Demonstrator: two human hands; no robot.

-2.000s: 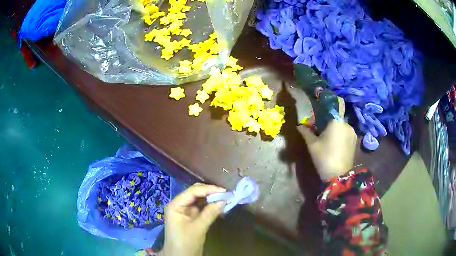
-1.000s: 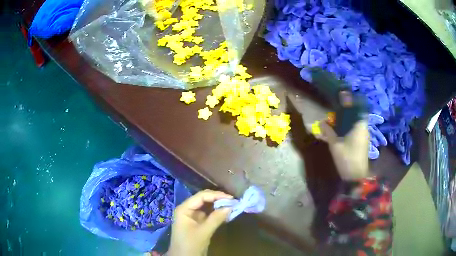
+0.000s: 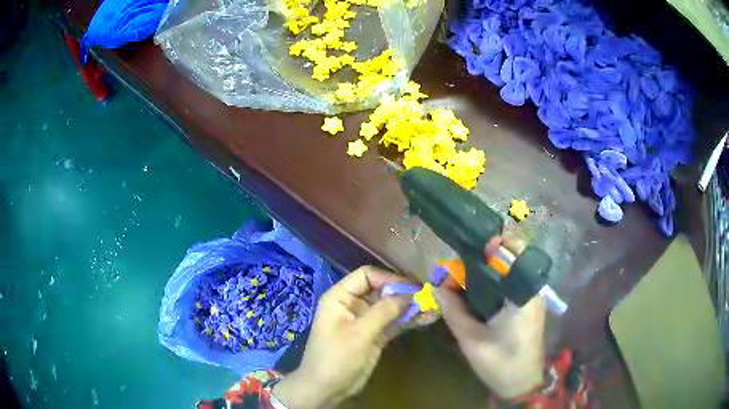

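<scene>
My left hand (image 3: pixel 345 335) pinches a purple fabric bow (image 3: pixel 400 292) by its left side near the table's front edge. A yellow star (image 3: pixel 426 298) sits on the middle of the bow. My right hand (image 3: pixel 499 339) holds the dark green glue gun (image 3: pixel 456 209), its nozzle pointing up and left toward the star pile. A pale glue stick (image 3: pixel 553 299) sticks out of its back. My right thumb and finger are at the bow's right side, close beside the star. The orange trigger (image 3: pixel 452 272) shows just above them.
Loose yellow stars (image 3: pixel 432 144) spill from a clear bag (image 3: pixel 232 60). One star (image 3: pixel 519 209) lies apart at right. A heap of plain bows (image 3: pixel 591 88) is at the upper right. A collecting bag (image 3: pixel 180 299) of bows stands below the edge. A cardboard piece (image 3: pixel 667 319) lies right.
My right hand has come left and down with the glue gun to the bow. A yellow star now shows on the bow's middle. The whole view has shifted a little.
</scene>
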